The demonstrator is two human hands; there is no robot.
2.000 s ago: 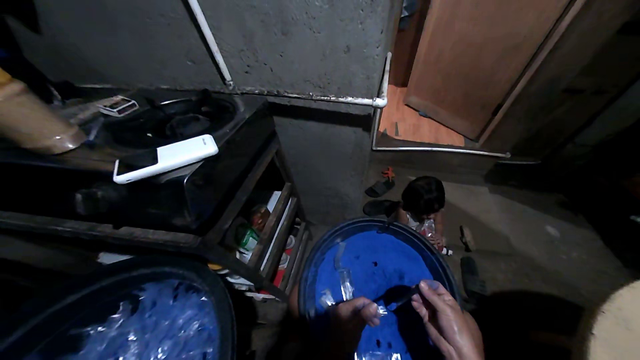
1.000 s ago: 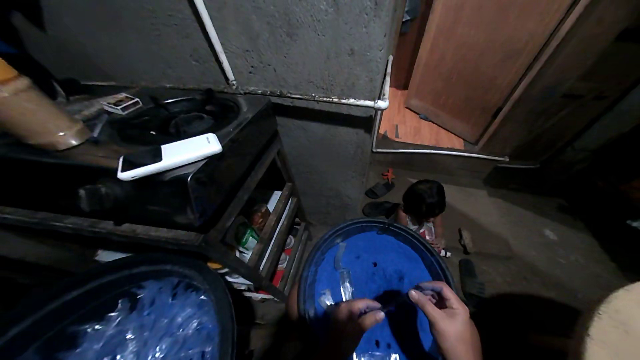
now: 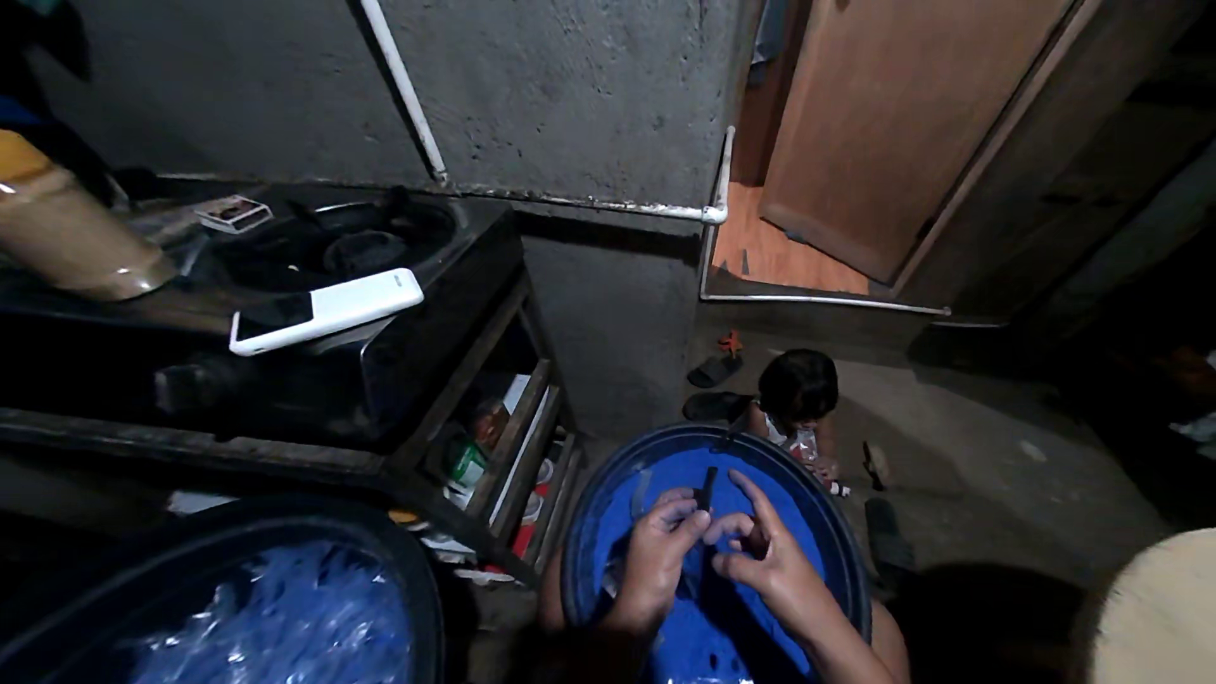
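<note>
My left hand pinches a small dark strip between thumb and fingers, over a round basin lined with blue. Close to its right, my right hand has its index finger raised and the others curled, with nothing seen in it. Inside the basin, some small dark pieces and bits of clear plastic lie on the blue surface. The strip's exact kind cannot be told. A second dark tub at the lower left holds many clear plastic pieces over blue.
A white power bank lies on the black stove, near a matchbox and a tan-filled container. Below is a wooden shelf with packages. A seated person is just beyond the basin; slippers lie on the floor.
My hands have moved apart a little. The right fingers, bent close to the left hand's before, are now spread, and the dark strip stands up in my left fingers.
</note>
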